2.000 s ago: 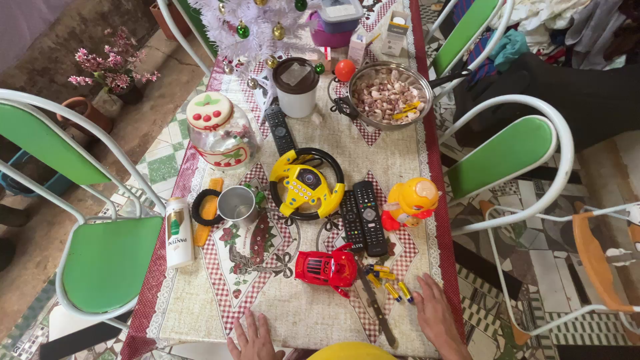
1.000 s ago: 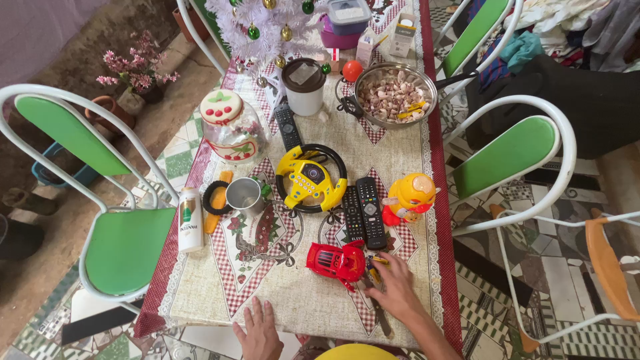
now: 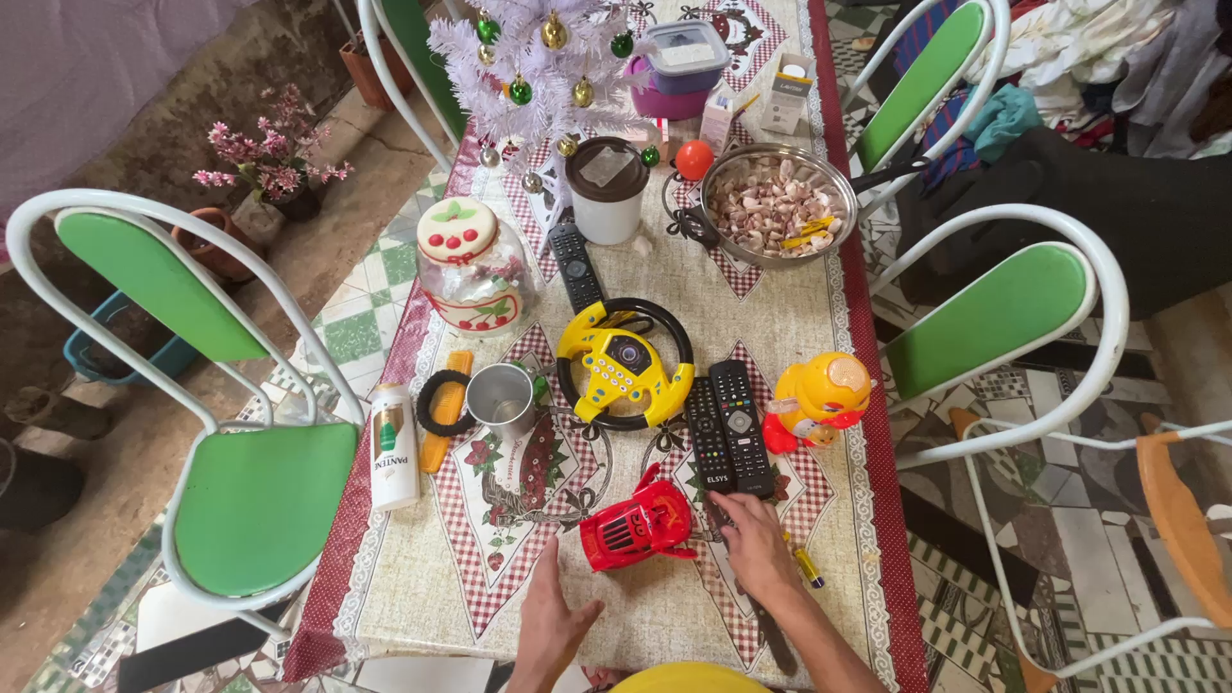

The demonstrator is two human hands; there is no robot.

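My left hand [image 3: 555, 616] rests near the table's front edge, fingers apart, holding nothing. My right hand [image 3: 757, 549] lies over a knife [image 3: 775, 640], its fingertips at the knife's far end below two black remote controls [image 3: 705, 438] [image 3: 743, 428]. Whether the fingers grip the knife is unclear. Small yellow and blue cylinders [image 3: 808, 568] lie beside this hand, partly covered. Left of it is a red toy car [image 3: 635, 527]. A yellow toy steering wheel [image 3: 626, 366] sits beyond the car, and an orange toy figure [image 3: 821, 399] stands right of the remotes.
A metal cup [image 3: 500, 399], black ring [image 3: 424, 399], orange comb [image 3: 459, 371], shampoo bottle [image 3: 394, 448] and glass jar [image 3: 474, 274] stand or lie at left. Farther back are a third remote [image 3: 576, 268], lidded tub [image 3: 606, 207], red ball [image 3: 694, 160], pan of garlic cloves [image 3: 775, 202] and white tinsel tree [image 3: 539, 77].
My right hand has moved left from the table's right side onto the knife, covering part of it and most of the small cylinders. My left hand stays near the front edge.
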